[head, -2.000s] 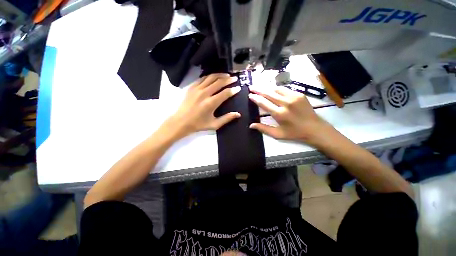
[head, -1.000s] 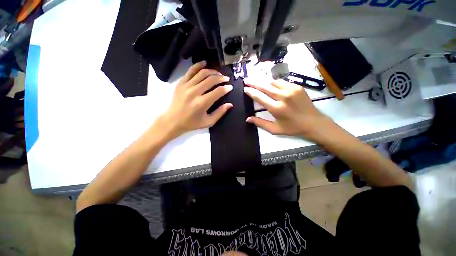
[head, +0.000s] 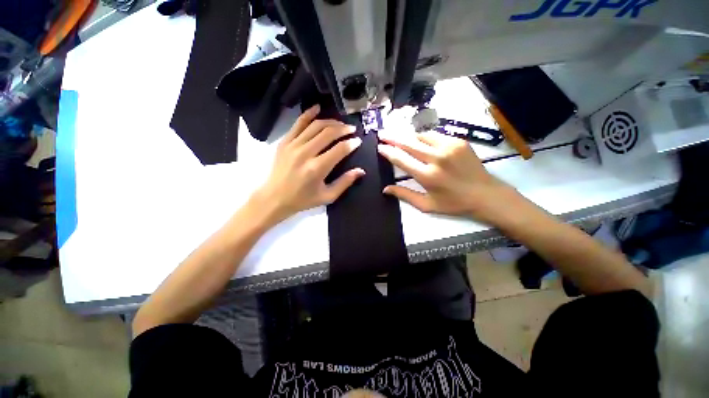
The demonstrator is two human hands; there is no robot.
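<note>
A black fabric panel [head: 367, 225] lies lengthwise under the presser foot [head: 371, 120] and hangs over the table's front edge. My left hand [head: 315, 167] rests flat on its left side with fingers spread, fingertips just left of the foot. My right hand [head: 439, 172] lies at its right edge, index fingertip close to the foot, thumb on the cloth. Neither hand grips anything. The sewing machine [head: 497, 39] stands above; its needle is hard to make out in the glare. Bunched black cloth [head: 260, 89] lies left of the head.
A stitched panel [head: 210, 101] with a pointed end lies at left, near a blue strip [head: 68, 167]. Right of the foot are black thread snips [head: 470, 132], an orange-brown stick [head: 511, 132], a dark pad [head: 532, 97] and a vented white housing [head: 620, 132].
The view has shifted between frames. Both hands keep nearly the same pose beside the foot, the left fingers a little more spread than at first. Any travel of the panel is hard to tell.
</note>
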